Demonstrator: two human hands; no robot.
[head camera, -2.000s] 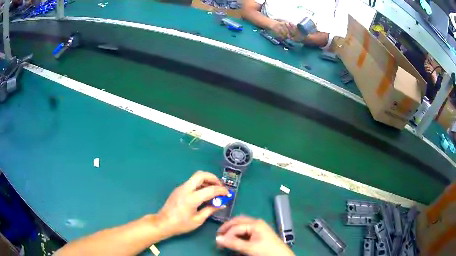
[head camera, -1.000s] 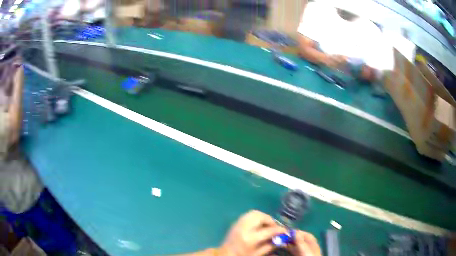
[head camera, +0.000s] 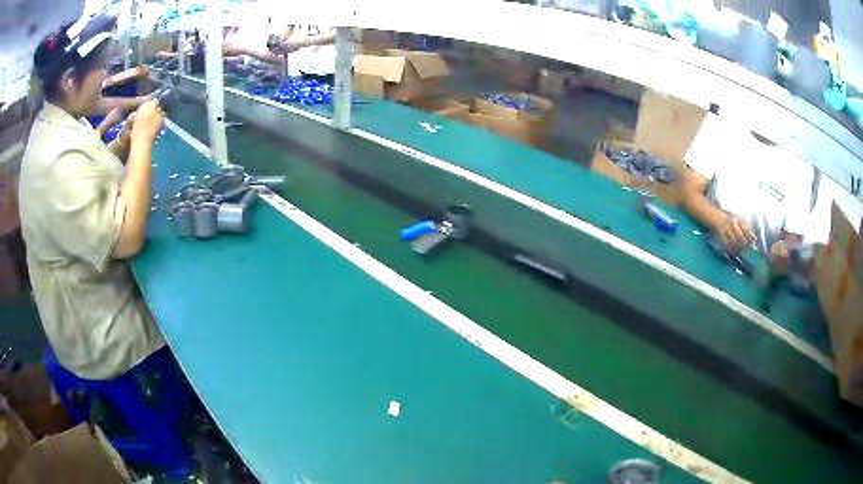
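Note:
Neither of my hands shows. A grey fan head (head camera: 634, 472) is cut off by the bottom edge at the right, beside the white strip; its handle is out of the picture. On the green conveyor belt, an open fan unit (head camera: 458, 222) lies with a blue battery (head camera: 417, 231) beside its handle. A grey handle cover (head camera: 540, 268) lies farther right on the belt. A small white piece (head camera: 394, 408) lies on the teal bench (head camera: 303, 350).
A person in a beige shirt (head camera: 80, 236) sits at left beside a pile of grey fan parts (head camera: 210, 203). Another person (head camera: 748, 189) works across the belt. Cartons (head camera: 842, 302) stand at right and lower left (head camera: 66, 458). White posts (head camera: 216, 95) rise along the belt.
The view has swung left and up. Both hands, the battery between them and the covers at right have left the picture. The person and fan pile at left have come into clear view.

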